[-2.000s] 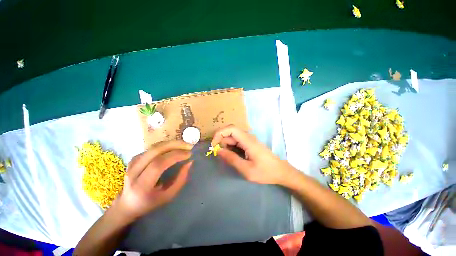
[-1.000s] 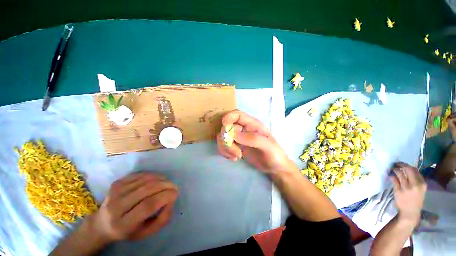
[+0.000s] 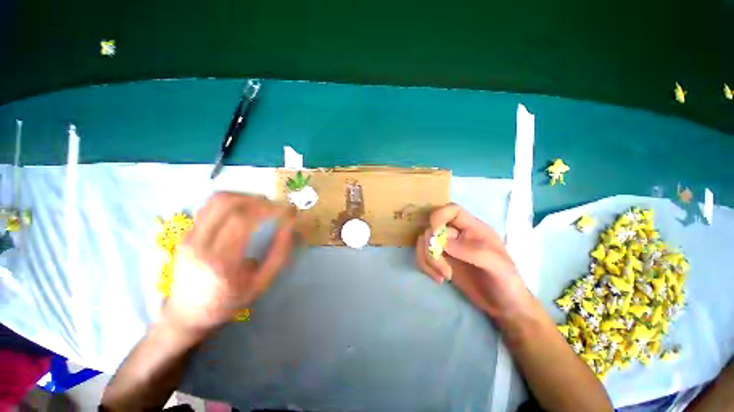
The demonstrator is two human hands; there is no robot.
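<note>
My right hand (image 3: 471, 261) holds a small yellow-and-white figure (image 3: 437, 242) between thumb and fingers, at the right end of the cardboard pad (image 3: 402, 193). My left hand (image 3: 229, 261) is blurred, over the pile of small yellow parts (image 3: 173, 233), and covers most of it. Its thumb and fingers look apart; whether it holds a tiny part cannot be told. A flat white disc (image 3: 356, 233) lies at the pad's lower edge. A white holder with a green leaf-like tip (image 3: 303, 196) stands at the pad's upper left. A large pile of yellow-and-white figures (image 3: 632, 290) lies at right.
Black tweezers (image 3: 234, 130) lie on the teal edge (image 3: 402, 125). A single star-shaped figure (image 3: 557, 170) lies on it further right. White tape strips (image 3: 523, 161) cross the pale sheet. A few figures are on the dark green belt (image 3: 362, 40). Part of an arm shows at the lower right corner.
The view has shifted, so the bench things appear further right. My left hand has moved from the bare sheet over to the yellow parts pile. My right hand still holds the figure.
</note>
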